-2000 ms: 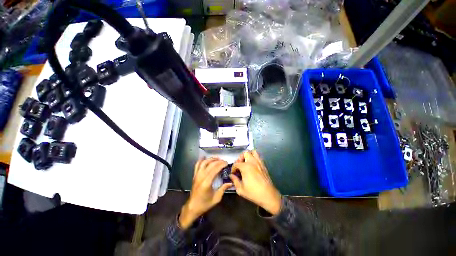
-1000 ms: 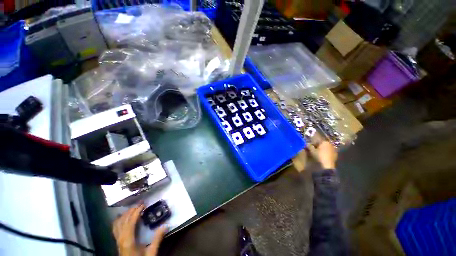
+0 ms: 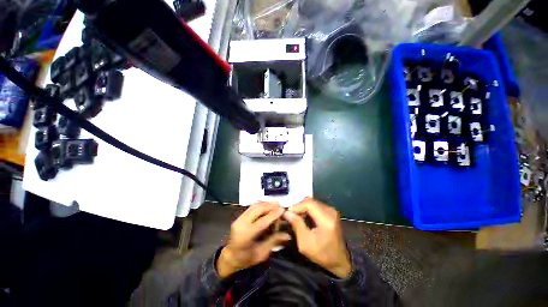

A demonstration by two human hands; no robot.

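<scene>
A black plastic housing lies alone on the white work sheet, its face with a round centre up, touched by neither hand. My left hand and my right hand meet at the fingertips just below it, at the bench's front edge. Their fingers are bent together; a small pale, shiny spot shows between them, too blurred to name. Whether they pinch a part is hidden. The electric screwdriver hangs from upper left, its tip over the front of the screw feeder.
The blue bin at right holds rows of assembled units. The white board at left bears black housings. The screwdriver cable crosses it. Clear bags and a clear round tub lie behind; loose metal parts lie far right.
The view has swung back left from the metal heap. My right hand has come from the heap to my left hand. My left hand has left the housing, which stays on the sheet.
</scene>
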